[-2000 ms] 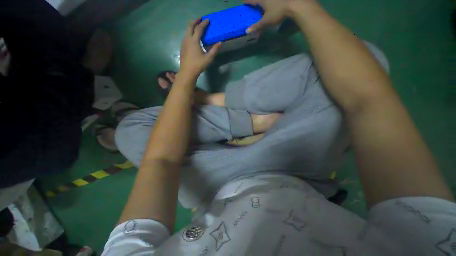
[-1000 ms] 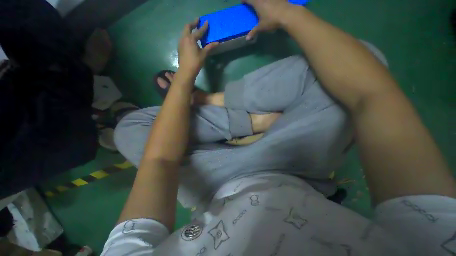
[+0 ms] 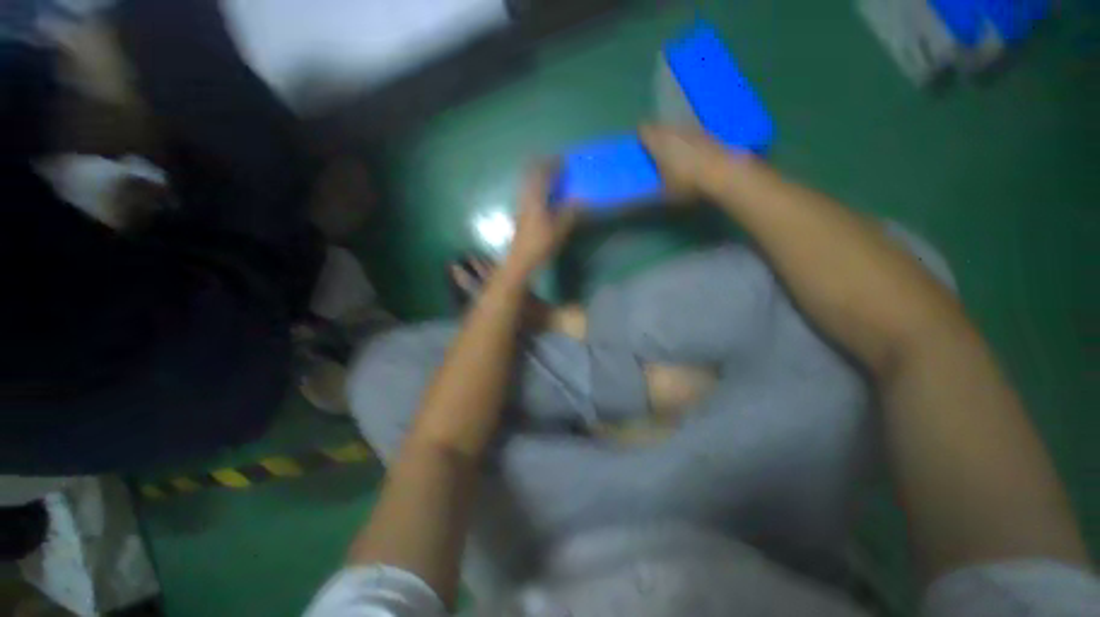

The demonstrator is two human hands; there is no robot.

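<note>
A blue-topped retail carton [image 3: 607,172] is held level above the floor in front of my crossed legs. My left hand [image 3: 542,223] is at its left end, with the fingers on the edge. My right hand [image 3: 682,160] grips its right end. The carton's top looks closed, but the view is blurred. Its underside and lower sides are mostly hidden.
A second blue carton [image 3: 720,90] stands on the green floor just beyond my right hand. More blue and white cartons [image 3: 992,18] are at the top right. A white sheeted surface [image 3: 368,42] is at the top left. A person in dark clothes [image 3: 133,325] is at my left. Yellow-black tape [image 3: 257,471] crosses the floor.
The view has shifted, so the hands and held carton appear lower and further right. The second carton now shows fully, and more cartons have come into view. Both hands still hold the carton.
</note>
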